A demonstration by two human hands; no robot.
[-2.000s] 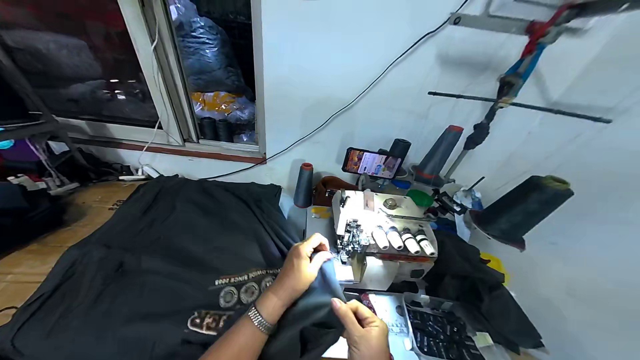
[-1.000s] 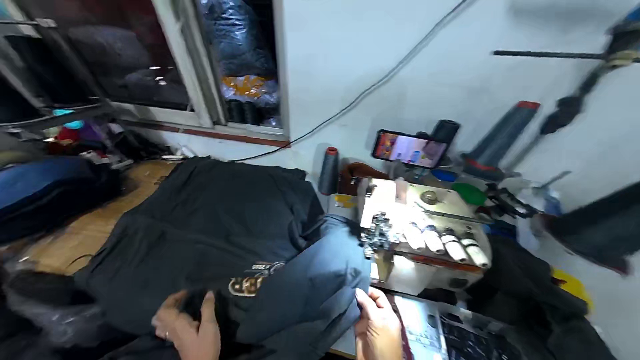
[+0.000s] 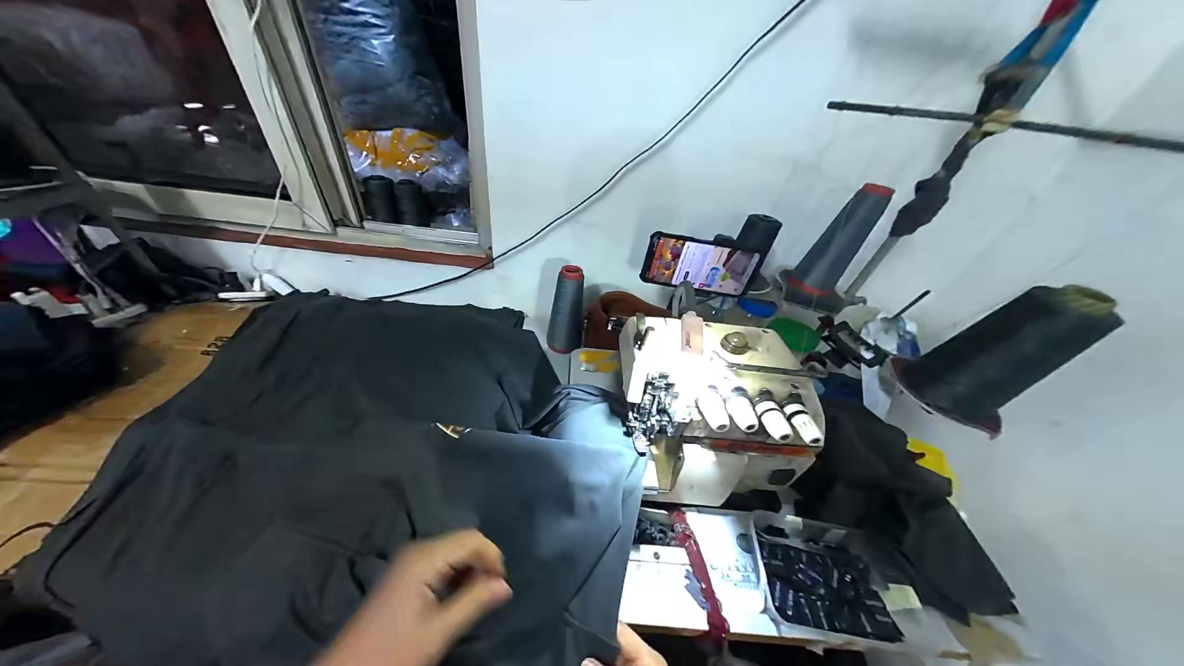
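Note:
Dark garments are spread over the work surface, and a dark grey piece of fabric runs up to the needle area of an overlock sewing machine. Above this fabric is my left hand, blurred, its thumb and fingers curled toward each other; whether it pinches any cloth is unclear. My right hand shows only partly at the bottom edge, its fingers at the right edge of the fabric. The machine's lamp lights the cloth beside the presser foot.
A thread cone stands left of the machine, with a phone behind it. Larger cones sit to the right. A tray of small dark labels lies at the front right, near a dark cloth heap. Cardboard lies at left.
The printed design on the garment, visible earlier, is now almost wholly covered by dark grey fabric. My left hand has moved off the lower left cloth toward the right. My right hand is lower, mostly out of view.

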